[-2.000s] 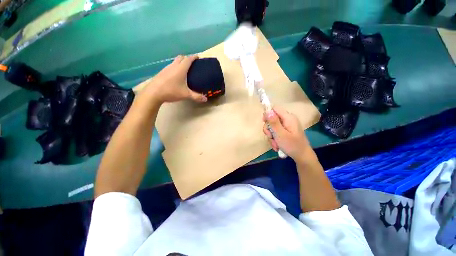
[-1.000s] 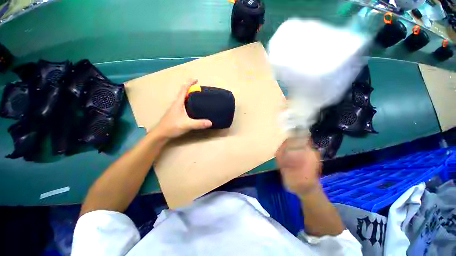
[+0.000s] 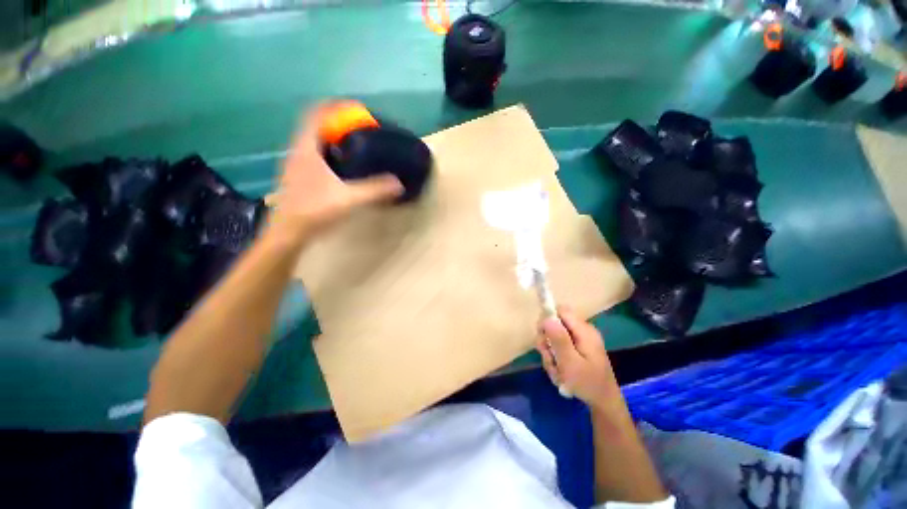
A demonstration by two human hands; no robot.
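My left hand [image 3: 323, 194] is blurred and grips a black portable speaker [image 3: 388, 159] with an orange loop [image 3: 346, 120] at its upper left. The speaker is over the upper left part of the tan cardboard pad [image 3: 428, 298]; whether it touches the pad I cannot tell. My right hand [image 3: 575, 353] holds the pale handle [image 3: 542, 290] of a mallet. The mallet's white wrapped head [image 3: 517, 211] is over the right part of the pad, to the right of the speaker and apart from it.
Heaps of black plastic shell pieces lie left [image 3: 129, 234] and right [image 3: 686, 209] of the pad. A black speaker [image 3: 473, 62] stands beyond the pad. Several more with orange loops are at the far right [image 3: 781, 72]. A blue crate [image 3: 776, 373] and grey cloth are at the lower right.
The speaker in my left hand has moved up and left and is tilted. The mallet has come down from the right heap to over the pad, and its head is less blurred.
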